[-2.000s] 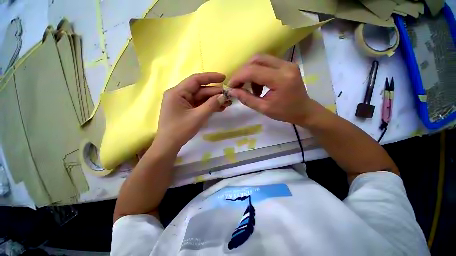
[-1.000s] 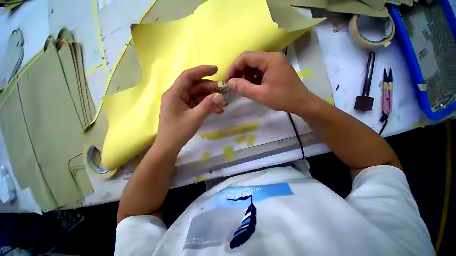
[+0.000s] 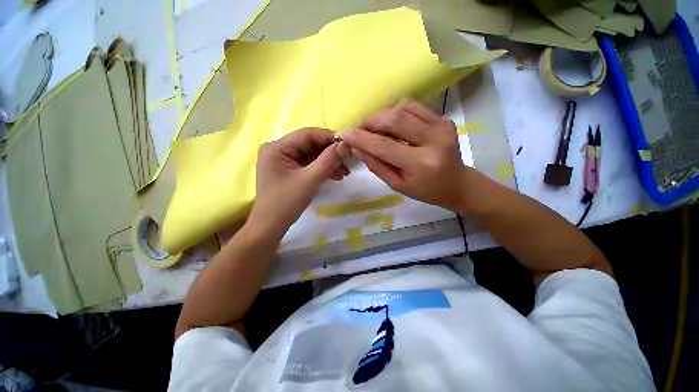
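The bag panel [image 3: 283, 92] lies with its bright yellow back up, and its near edge rises to my fingers. A dotted stitch line runs down its middle. My left hand [image 3: 297, 172] pinches a tiny metal piece [image 3: 339, 138] at the panel's near edge between thumb and fingers. My right hand [image 3: 410, 153] meets it there, its thumb and fingertips closed at the same spot. The fingertips mostly hide the piece, so its shape cannot be told.
Small hammer [image 3: 561, 153] and pink thread snips [image 3: 591, 164] lie right, near a tape roll [image 3: 573, 70] and the blue-rimmed tray [image 3: 631, 122]. Stacked khaki panels [image 3: 69, 191] and another tape roll [image 3: 150, 243] are left. Loose khaki panels [image 3: 529, 23] are upper right. Yellow tape strips [image 3: 359, 207] lie on the white board.
My right fingers have closed in over the small piece, and my left fingers have drawn together. The piece is now more hidden. The whole view has shifted slightly.
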